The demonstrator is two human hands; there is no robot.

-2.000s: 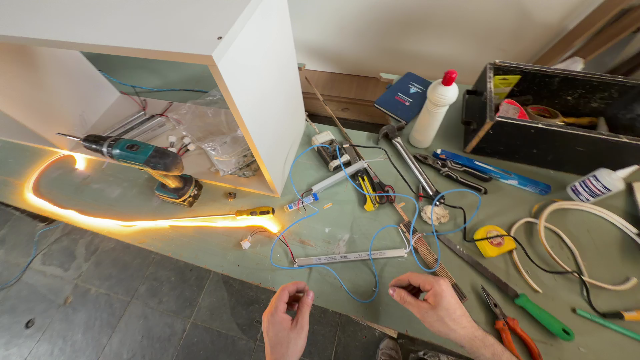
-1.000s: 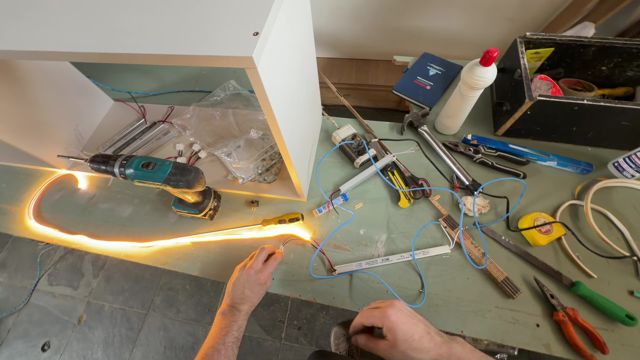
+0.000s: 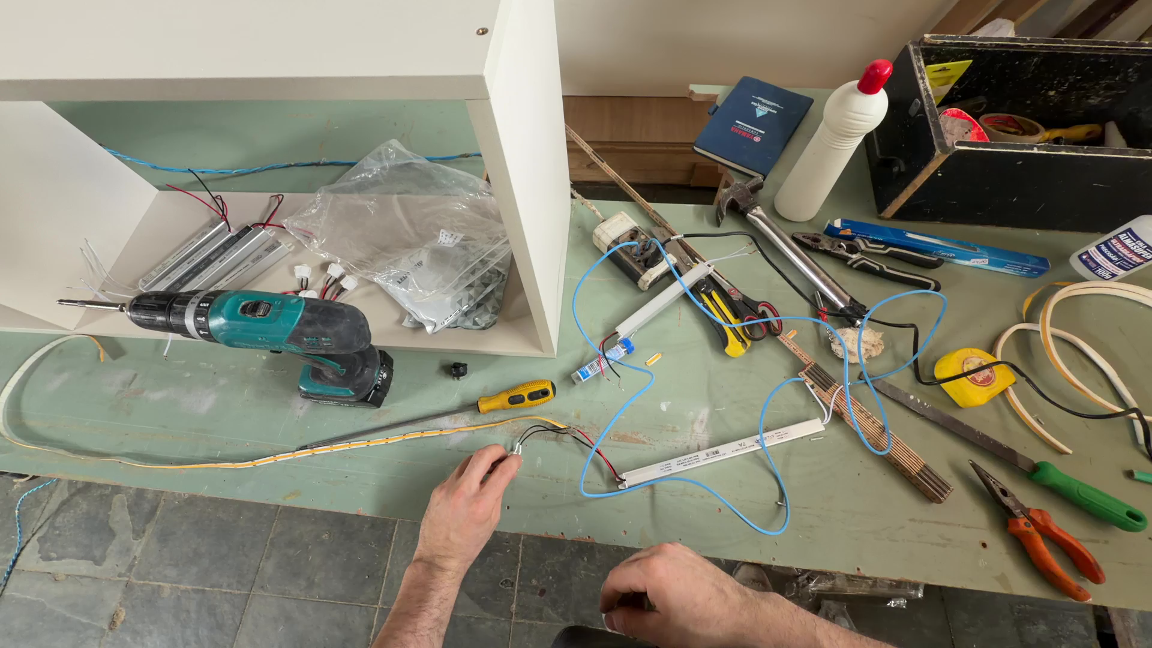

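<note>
My left hand (image 3: 470, 504) pinches a small white connector (image 3: 517, 448) on thin dark wires at the table's front edge. These wires meet the right end of an unlit LED strip (image 3: 270, 457), and red and black wires run on to a slim white LED driver (image 3: 724, 453). My right hand (image 3: 670, 589) hangs with curled fingers in front of the table edge; whether anything is in it is hidden. A blue wire (image 3: 630, 396) loops around the driver. Behind the strip lies a screwdriver with a yellow handle (image 3: 517, 396).
A cordless drill (image 3: 261, 322) lies before a white cabinet (image 3: 526, 180). Right of centre are a power strip (image 3: 630, 247), utility knife (image 3: 723, 319), hammer (image 3: 796, 243), folding rule (image 3: 877, 432), file (image 3: 1084, 495), orange-handled pliers (image 3: 1035, 531) and a black toolbox (image 3: 1026, 180).
The LED strip was glowing in both earlier frames and is now dark. My left hand has moved to the wires beside the strip's end since two seconds ago, and my right hand has drawn back.
</note>
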